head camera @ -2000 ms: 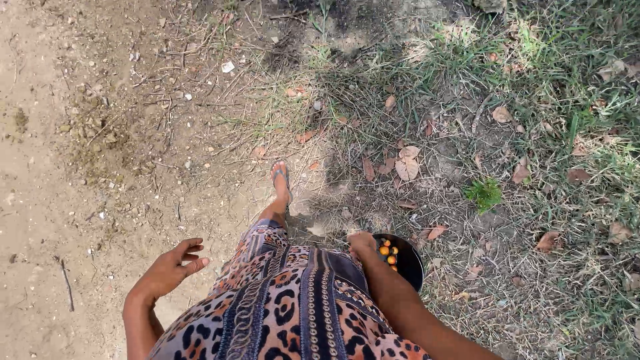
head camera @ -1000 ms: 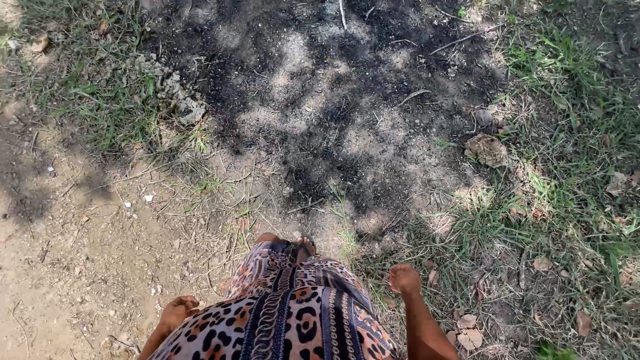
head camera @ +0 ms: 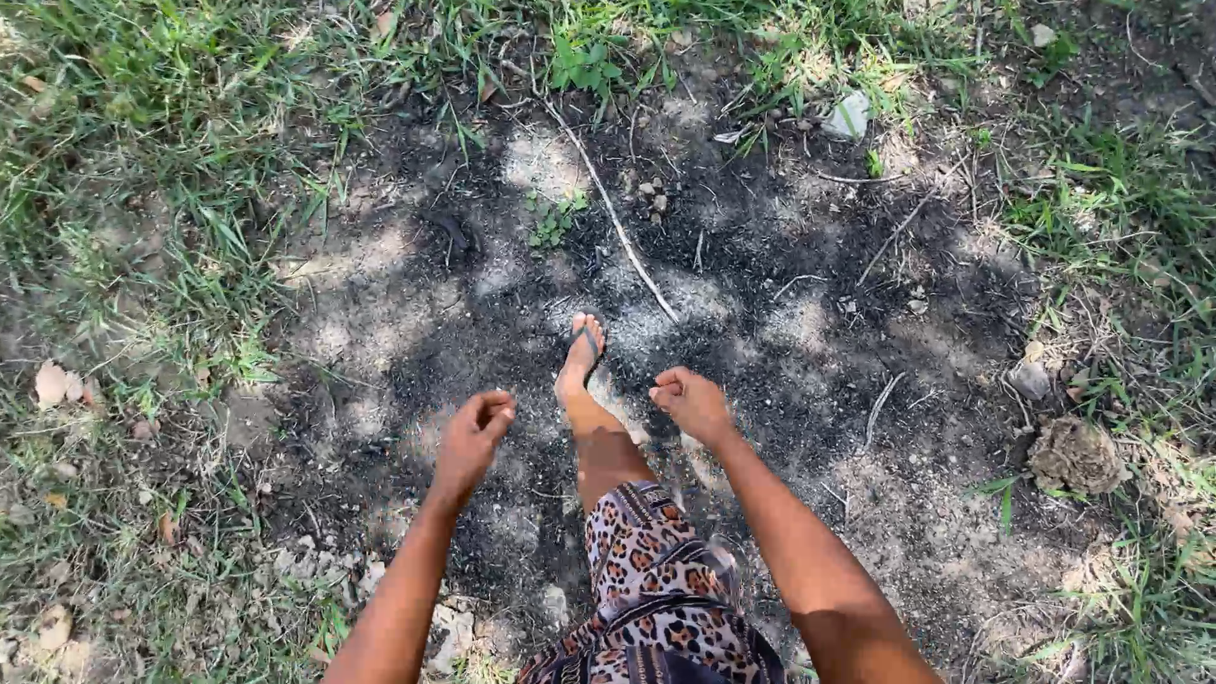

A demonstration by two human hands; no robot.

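My left hand (head camera: 475, 439) hangs above the dark ground at left of centre, its fingers loosely curled, with nothing visible in it. To the right of my leg, my right hand (head camera: 693, 407) is raised with the fingers curled in; no object shows in it either. Between and beyond the hands, a foot in a dark flip-flop (head camera: 583, 350) stands on the soil. A leopard-print garment (head camera: 655, 570) covers the upper leg at the bottom of the view. The other foot is hidden.
A long thin stick (head camera: 613, 214) lies just beyond the foot on blackened soil. Grass (head camera: 171, 171) borders the dark patch. A pale stone (head camera: 847, 115) lies at upper right, and a brown, rough clump (head camera: 1075, 456) at the right. Thin twigs (head camera: 893, 228) lie about.
Two seconds ago a dark container of orange-yellow fruits was beside my right hand; it is not visible now. My left hand's fingers have curled from spread. The view has moved onto the blackened ground.
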